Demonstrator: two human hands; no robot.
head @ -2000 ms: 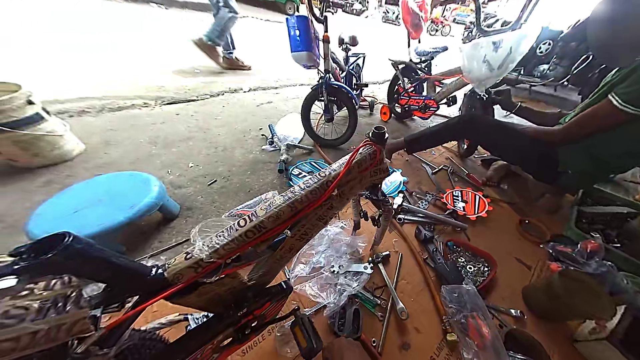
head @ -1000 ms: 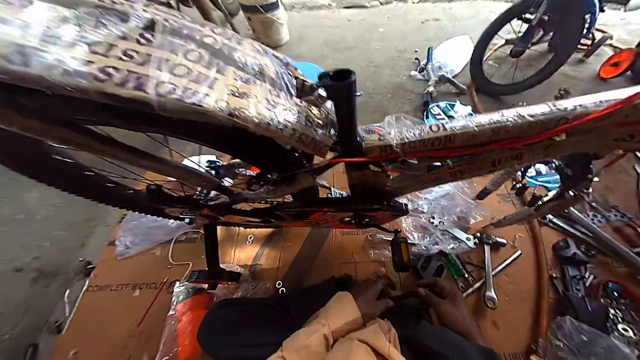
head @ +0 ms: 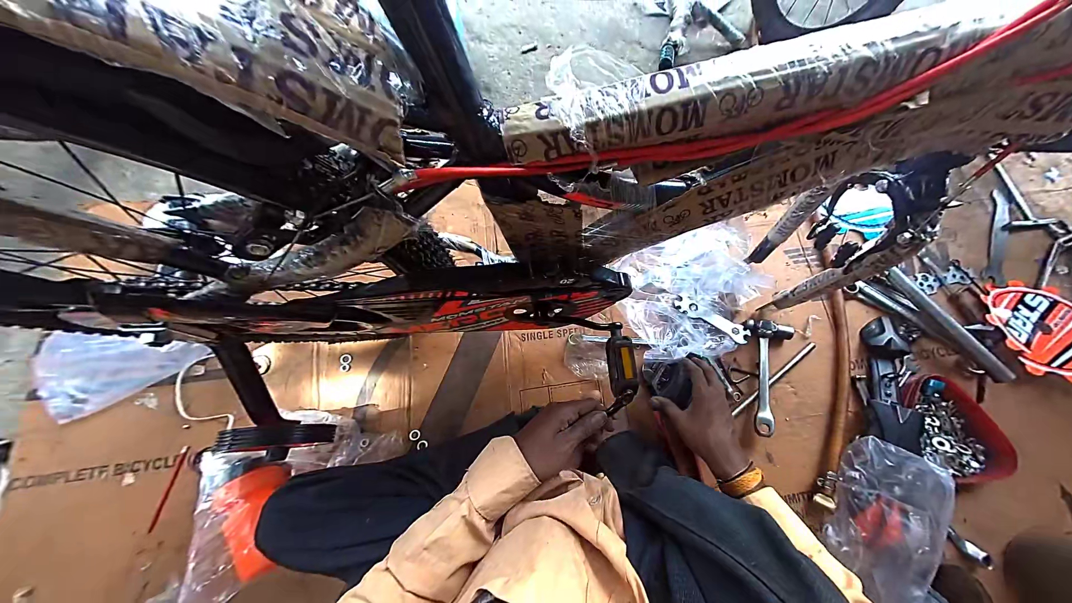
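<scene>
A bicycle frame, wrapped in printed paper and clear film, stands across the view with red cables along it. Its chain guard is black and red. From the crank a pedal with an amber reflector hangs down. Just below it my left hand has its fingers closed around a small dark piece, partly hidden by them. My right hand lies to the right, thumb and fingers around the near end of a black part whose kind I cannot tell. A combination wrench rests right of that hand.
Printed cardboard covers the ground. To the right are a metal rod, a brown hose, steel tubes and a red tray of small hardware. Clear plastic bags lie about. A small wheel stands beyond the frame.
My hands were close together below the pedal a second ago; my right hand has moved forward onto the black part. The view has swung down from the street to the bicycle.
</scene>
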